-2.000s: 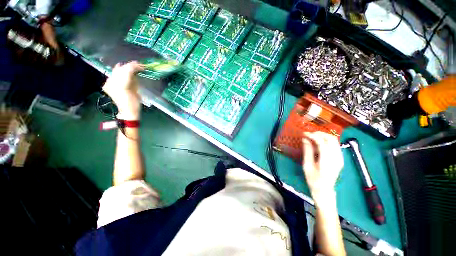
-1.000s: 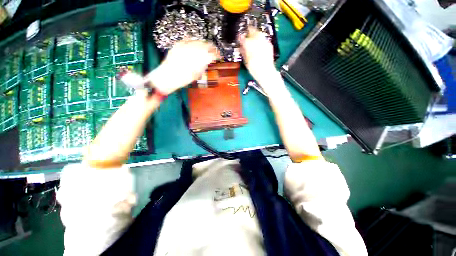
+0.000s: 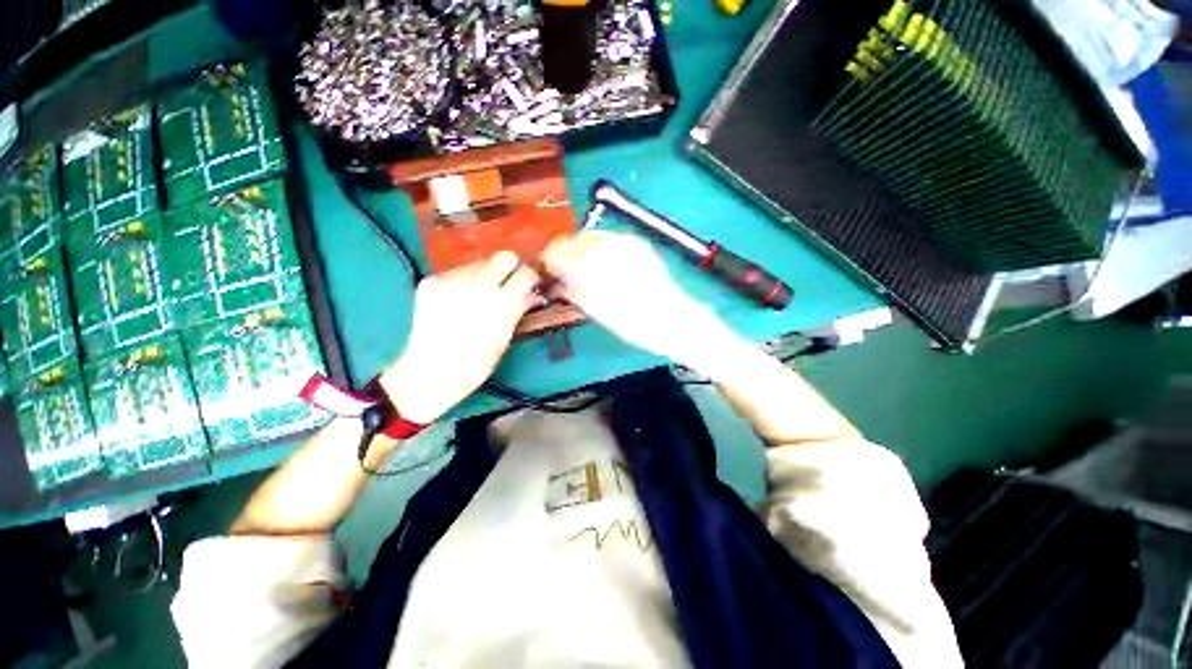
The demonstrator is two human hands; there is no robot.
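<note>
The reddish-brown fixture point(image 3: 484, 235) lies near the bench's front edge with no board on it. My left hand point(image 3: 473, 314) and my right hand point(image 3: 608, 288) meet over its near part, fingertips close together. A small dark or silver piece shows at the fingertips, too small to name; which hand grips it is unclear. A red strap with a thin black cord is on my left wrist. The black parts tray point(image 3: 663, 118), heaped with silver hardware, sits just beyond the fixture. The torque wrench point(image 3: 673, 238) lies right of the fixture.
Rows of green circuit boards point(image 3: 233, 255) lie on a dark sheet at left. The black magazine rack point(image 3: 837, 196) with boards on edge stands at right. The power driver point(image 3: 567, 46) hangs over the tray. A black cable point(image 3: 379, 233) runs left of the fixture.
Both hands have moved from the parts tray back to the near part of the fixture. The view has shifted, so the torque wrench shows fully.
</note>
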